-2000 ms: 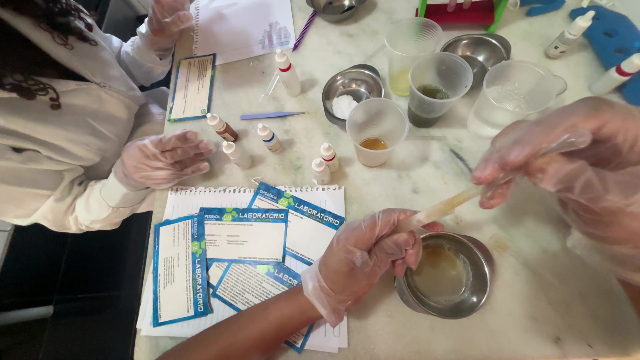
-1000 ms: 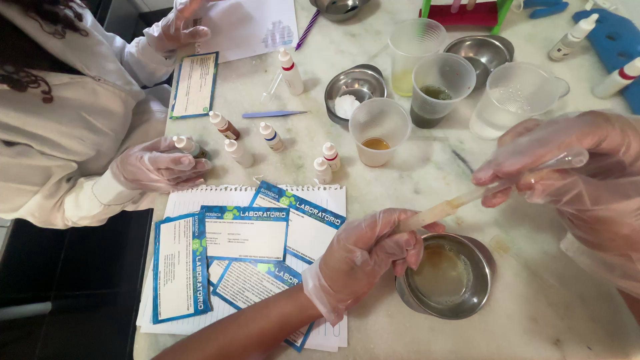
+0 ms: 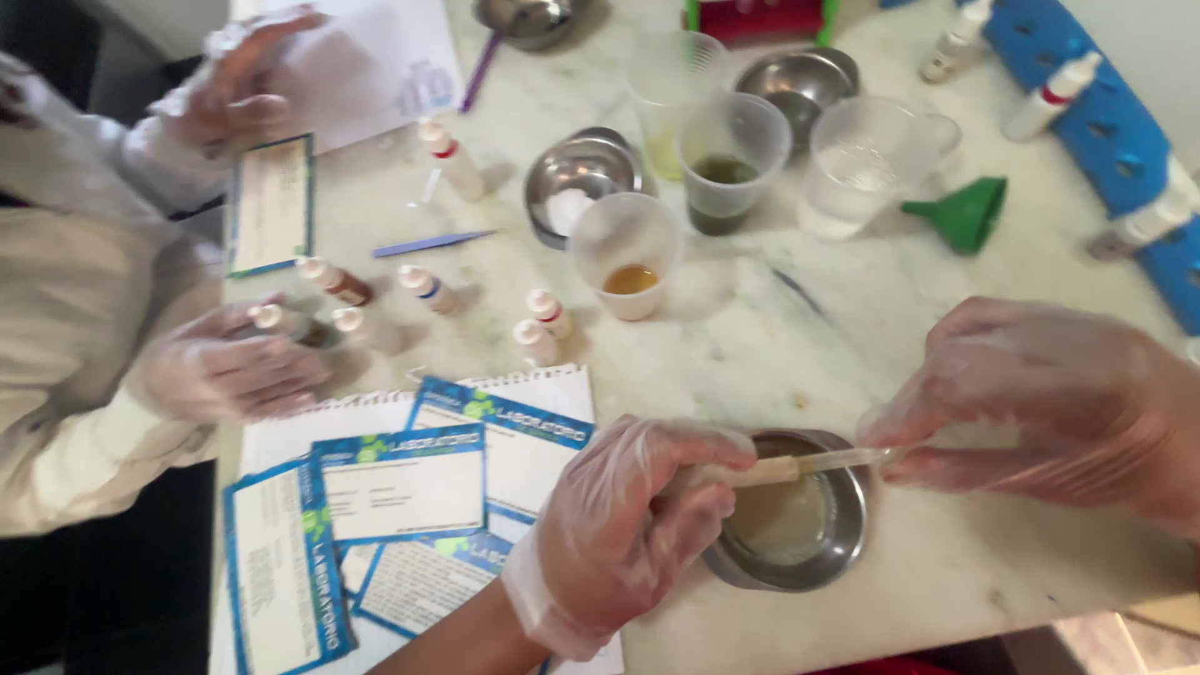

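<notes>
Both my hands wear clear plastic gloves. My left hand grips a tan, cloudy section of a slim tube, which looks like a pipette or a test tube. The fingers of my right hand pinch the clear end of it at the right. The tube lies nearly level above a steel bowl with cloudy beige liquid. Beyond my hands stand a plastic cup with amber liquid, a cup with dark green liquid and a plastic beaker of clear liquid.
Printed cards lie on a notebook at my left. Several dropper bottles, blue tweezers and a steel bowl with white powder stand or lie farther back. A green funnel is at the right. A co-worker's gloved hand holds a bottle.
My right hand has moved lower, and the tube is now nearly level instead of slanting up to the right. The co-worker's hand has closed around a dropper bottle. The view has shifted, showing the green funnel.
</notes>
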